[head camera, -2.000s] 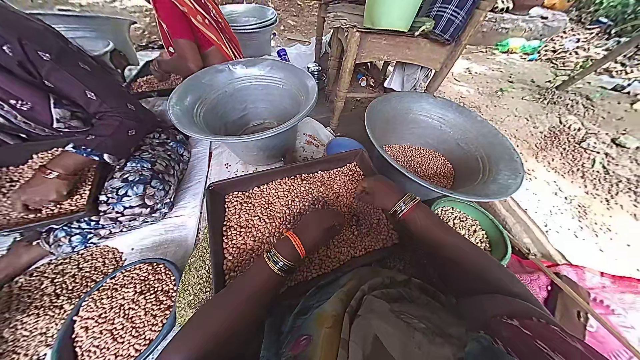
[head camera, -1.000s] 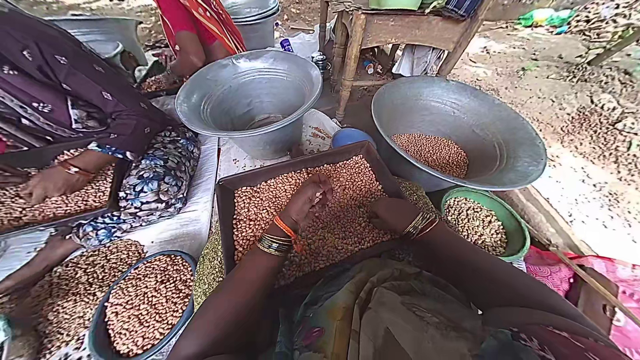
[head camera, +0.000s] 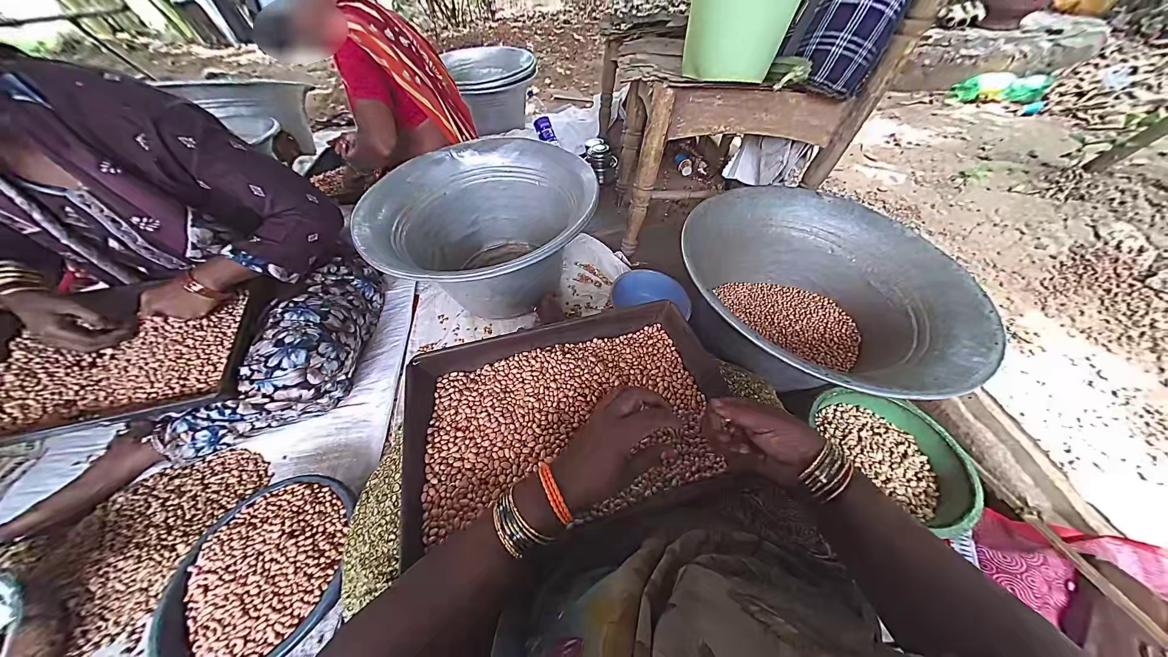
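A dark rectangular tray (head camera: 422, 438) filled with reddish-brown nuts or beans (head camera: 520, 411) rests before me, tilted slightly. My left hand (head camera: 620, 447), with an orange band and bangles at the wrist, is over the right half of the tray, fingers curled above the pile; whether it holds anything cannot be told. At the tray's right edge is my right hand (head camera: 762, 438), its fingertips and thumb close together; what lies between them is hidden. Just right of it stands a green basin (head camera: 963, 493) holding paler, mottled pieces.
A wide metal basin (head camera: 931, 265) with some nuts is at right; another metal basin (head camera: 474, 205) and a small blue bowl (head camera: 650, 290) lie beyond the tray. Left, a person (head camera: 182, 173) works at a similar tray, near a full tub (head camera: 265, 575). Behind is a wooden chair (head camera: 748, 114).
My left hand has moved right across the tray, closer to my right hand. My right hand has shifted to the tray's right edge.
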